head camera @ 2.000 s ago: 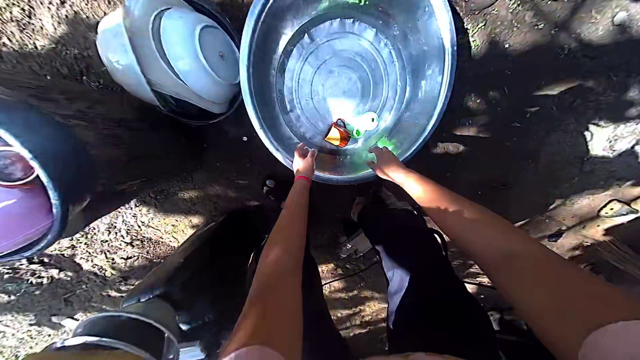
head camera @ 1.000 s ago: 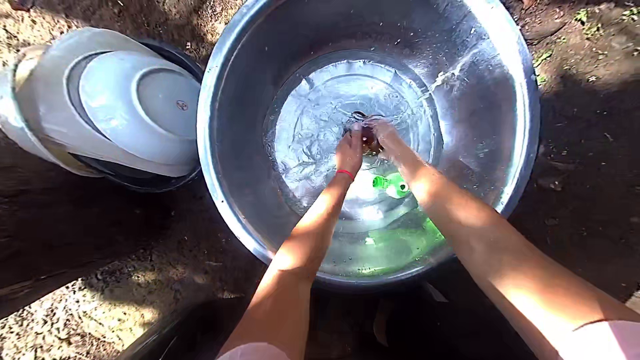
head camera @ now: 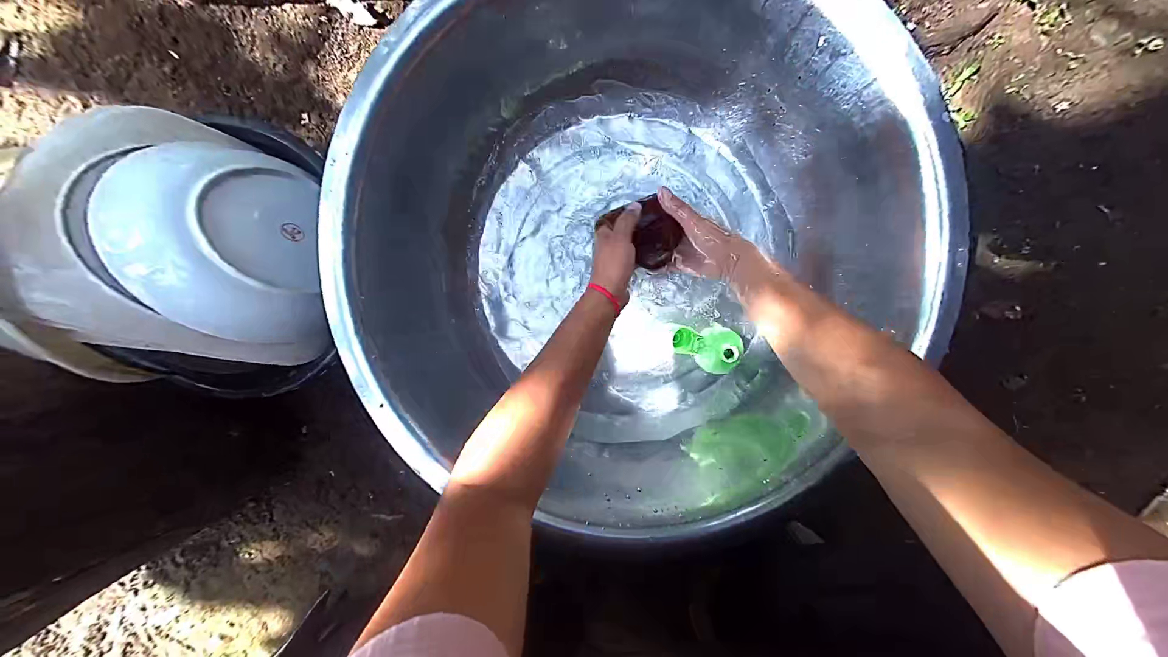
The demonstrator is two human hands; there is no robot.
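Note:
A big round metal basin (head camera: 411, 301) holds shallow, rippling water. Near its middle, my left hand (head camera: 616, 246) and my right hand (head camera: 707, 242) grip a dark reddish-brown rounded object (head camera: 657, 233) between them, one on either side. What it is exactly cannot be told. Below my right hand a bright green plastic thing (head camera: 719, 349) with a small round opening lies in the basin, and a green glow shows on the wall near it. A red band circles my left wrist.
Upturned pale plastic bowls or basins (head camera: 146, 237) are stacked in a dark tub (head camera: 265, 379) against the basin's left side. Bare ground (head camera: 1049, 228) with small plants and stones lies to the right.
My hands have moved from the basin's near rim to its middle and taken hold of the dark object. The view has come closer to the basin.

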